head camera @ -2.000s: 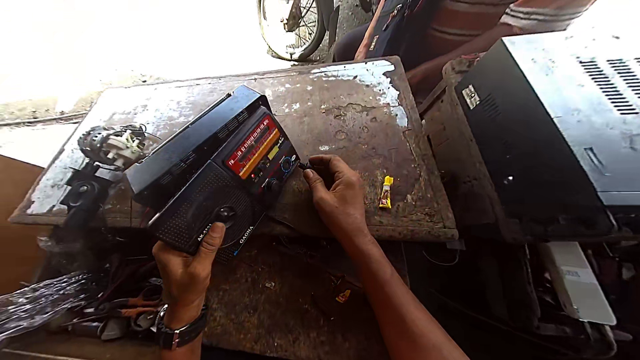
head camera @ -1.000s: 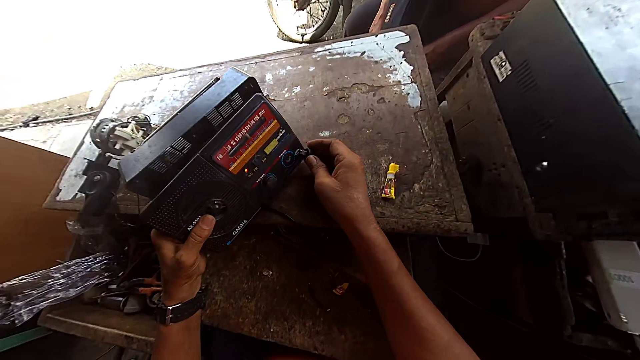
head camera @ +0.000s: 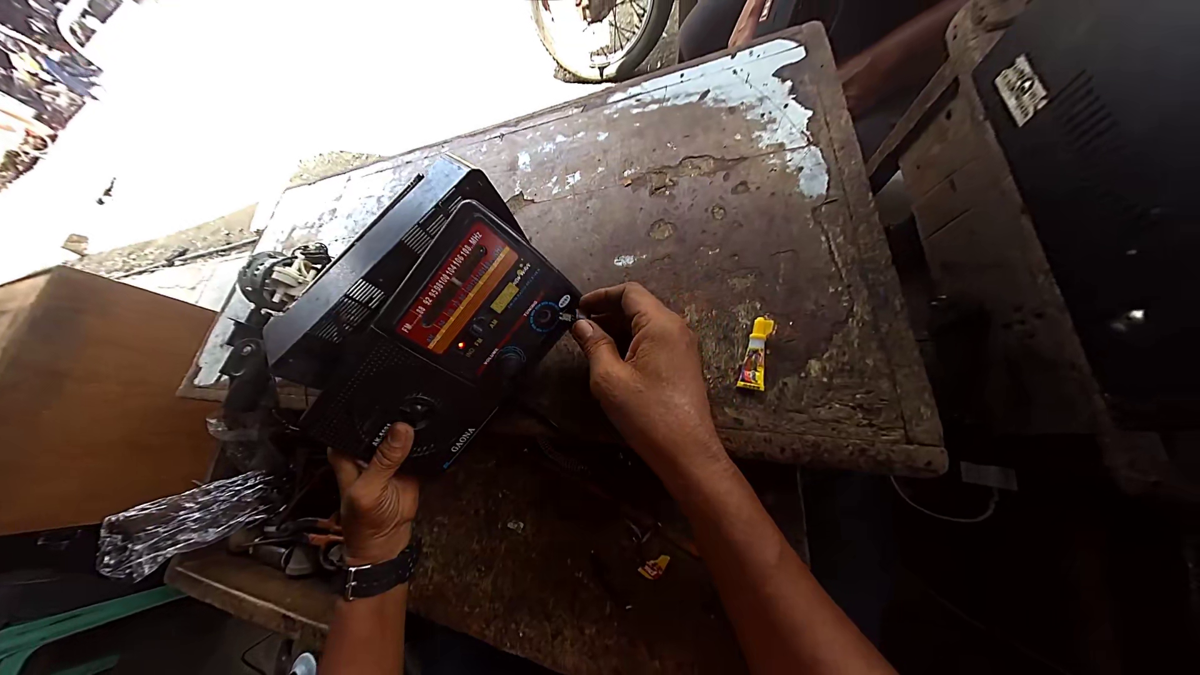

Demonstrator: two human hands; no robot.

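Observation:
A black portable radio (head camera: 375, 328) with a red tuning dial is held tilted over the near edge of a worn wooden table. My left hand (head camera: 380, 492), with a black watch strap at the wrist, grips its lower left corner, thumb on the speaker grille. The thumb and forefinger of my right hand (head camera: 647, 361) are at the radio's right edge, beside the tuning knob (head camera: 546, 317); whether they pinch a small part there cannot be told. A small red light shows on the front. A yellow glue tube (head camera: 755, 354) lies on the table, right of my right hand.
Left of the radio are a small motor-like part with wires (head camera: 281, 277) and a brown wooden box (head camera: 103, 394). Clear plastic wrap (head camera: 183, 525) and tools lie below. A large black case (head camera: 1106, 187) stands at the right. Another person sits beyond the table, near a bicycle wheel (head camera: 605, 37).
Both hands stay at the same places on the radio. The view has shifted somewhat, bringing more of the brown box into sight at the left.

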